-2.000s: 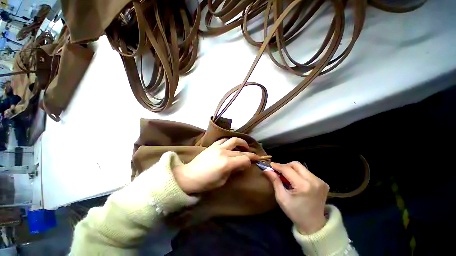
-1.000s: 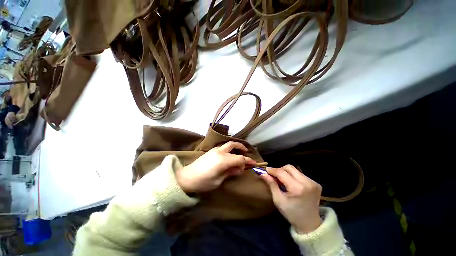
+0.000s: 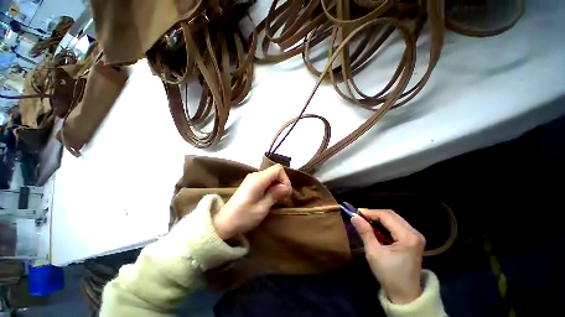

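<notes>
A soft brown bag body (image 3: pixel 297 244) lies at the near table edge, partly over my lap. My left hand (image 3: pixel 257 201) is closed on the bag near its opening, fingers curled over the cloth. A pale tan seam edge (image 3: pixel 303 211) runs from that hand to the bag's right side. My right hand (image 3: pixel 393 241) holds thread snips (image 3: pixel 379 231) with a red and dark grip. Their silvery tip is at the right end of the seam edge. Whether the tip touches the bag is hard to tell. A looped strap (image 3: pixel 325 137) rises from the bag.
The white table (image 3: pixel 142 155) fills the middle. Tangled brown straps (image 3: pixel 201 93) and stacked bags (image 3: pixel 127 28) lie at its far side. A firmer brown bag (image 3: pixel 96 102) is at the far left. A blue bin (image 3: pixel 46 280) stands on the floor, lower left.
My right hand and snips have moved right and slightly down, away from my left hand. My left hand has shifted a little left and its fingers are more curled. More of the seam edge shows.
</notes>
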